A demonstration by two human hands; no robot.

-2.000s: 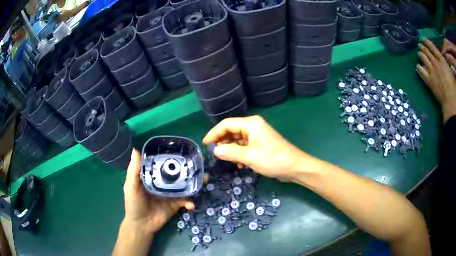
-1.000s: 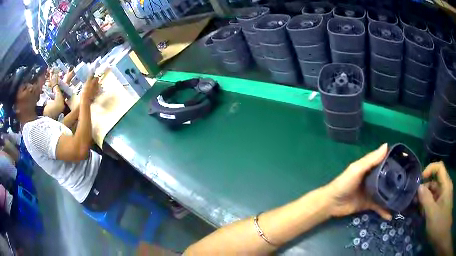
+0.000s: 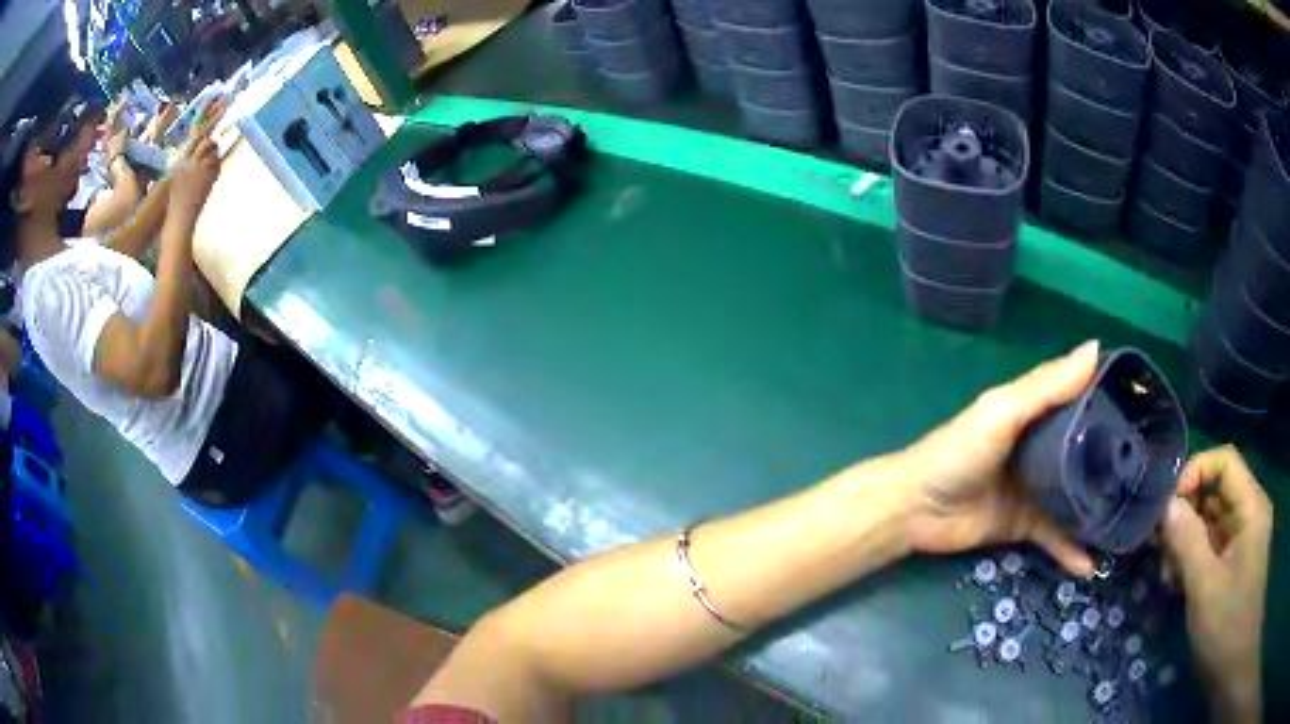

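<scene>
My left hand (image 3: 976, 467) holds a dark grey housing (image 3: 1111, 453) at the right, its open side facing up and towards the right, with a round hub inside. My right hand (image 3: 1219, 545) is at the housing's right edge, fingers bent together; whether it holds a small part cannot be seen. Small inserts (image 3: 1007, 611) with pale round discs lie in a loose pile on the bench below the housing. A short stack of housings (image 3: 959, 226) stands upright behind my left hand.
More housing stacks (image 3: 1096, 120) line the back right. A black padded ring (image 3: 481, 184) lies on the green bench (image 3: 608, 325). A seated person (image 3: 135, 340) works at the left beside a printed box (image 3: 309, 127). A blue stool (image 3: 304, 516) and a brown surface (image 3: 375, 665) are below.
The view has swung left since the first frame, and the bench now sits higher in it than a second ago. The housing stays in my left hand, with my right hand close beside it.
</scene>
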